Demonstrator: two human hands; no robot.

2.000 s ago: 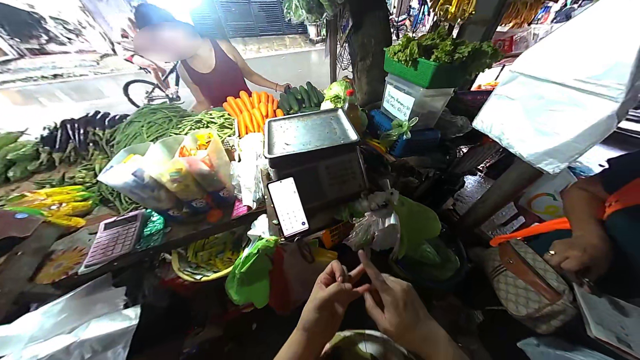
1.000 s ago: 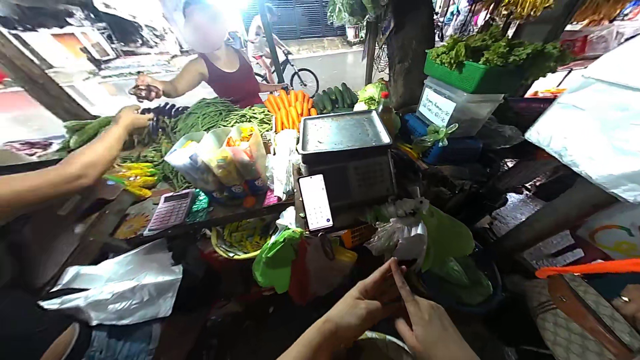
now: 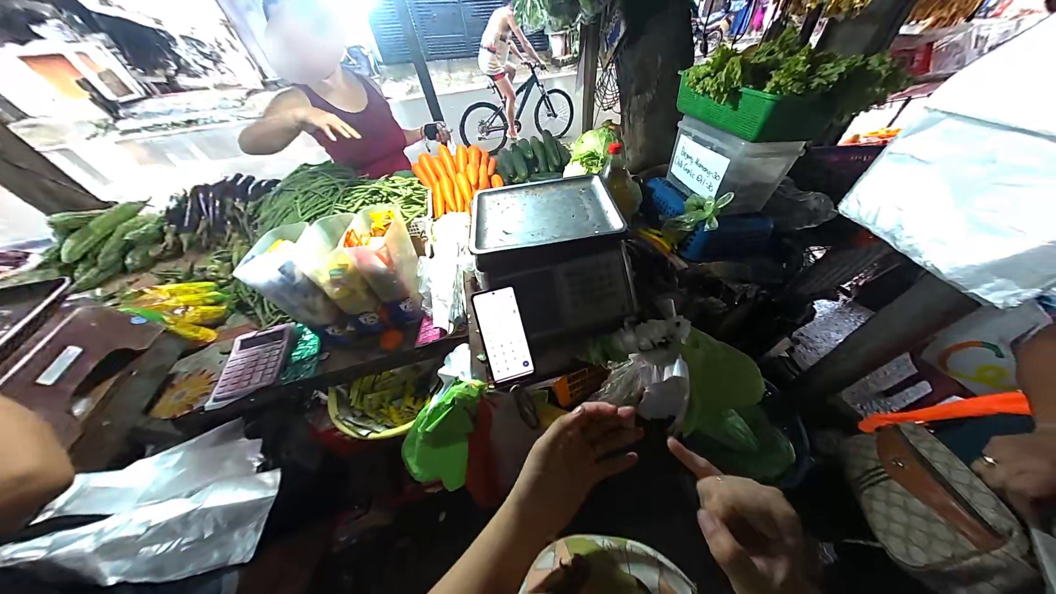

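My left hand [image 3: 582, 454] is raised above my lap, palm turned inward and fingers spread, with nothing in it. To its right, apart from it, my right hand [image 3: 742, 516] points with the index finger and holds nothing. Beyond both hands hang clear and white plastic bags [image 3: 660, 371] and a green plastic bag [image 3: 718, 379]. A smartphone [image 3: 503, 334] with a lit screen leans against the weighing scale [image 3: 549, 214], whose metal tray holds nothing. Green plastic [image 3: 443, 433] hangs below the phone, beside a yellow-rimmed basket of small packets [image 3: 384, 400].
Carrots [image 3: 454, 175], green beans [image 3: 330, 194], eggplants [image 3: 216, 202] and a pink calculator [image 3: 252, 363] lie on the stall. A person [image 3: 346, 124] stands across it. A co-worker's hand [image 3: 1019, 466] is near a patterned bag [image 3: 924, 495] at right; another person's arm shows at left.
My hands, touching at the fingers before, are now apart. The arm that reached over the stall from the left has drawn back. The cyclist has come into fuller view behind the stall.
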